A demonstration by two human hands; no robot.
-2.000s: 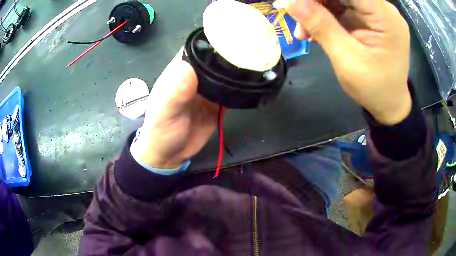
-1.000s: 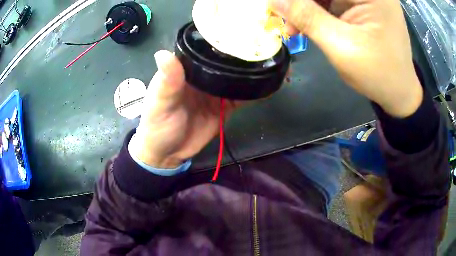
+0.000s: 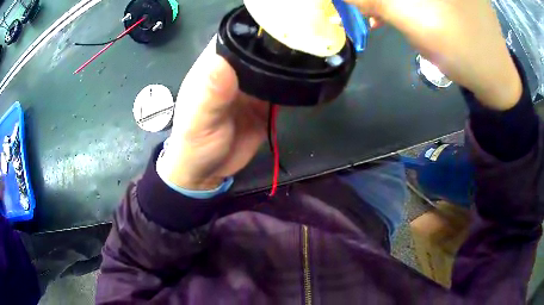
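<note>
My left hand (image 3: 218, 128) holds a black round housing (image 3: 286, 80) above the bench, its open mouth tilted up. A cream-white round board (image 3: 301, 24) stands tilted over the mouth, its top cut off by the picture's edge. A thin gold pin shows between board and housing. A red lead (image 3: 274, 155) and a black lead hang below. My right hand (image 3: 441, 36) is at the upper right, over the blue pin bin (image 3: 355, 27); its fingers are partly cut off by the top edge, so its grip cannot be told.
A wired black unit with a green edge (image 3: 146, 21) lies at upper left. A pale disc (image 3: 154, 108) with a thin line lies left of my left hand. A blue parts tray (image 3: 24, 184) is at far left. A shiny disc (image 3: 434, 71) and clear plastic (image 3: 525, 36) are at right. The bench edge crosses below.
My right hand has moved from the board's edge up and right to the bin, uncovering the shiny disc. The board and housing have shifted slightly right and up.
</note>
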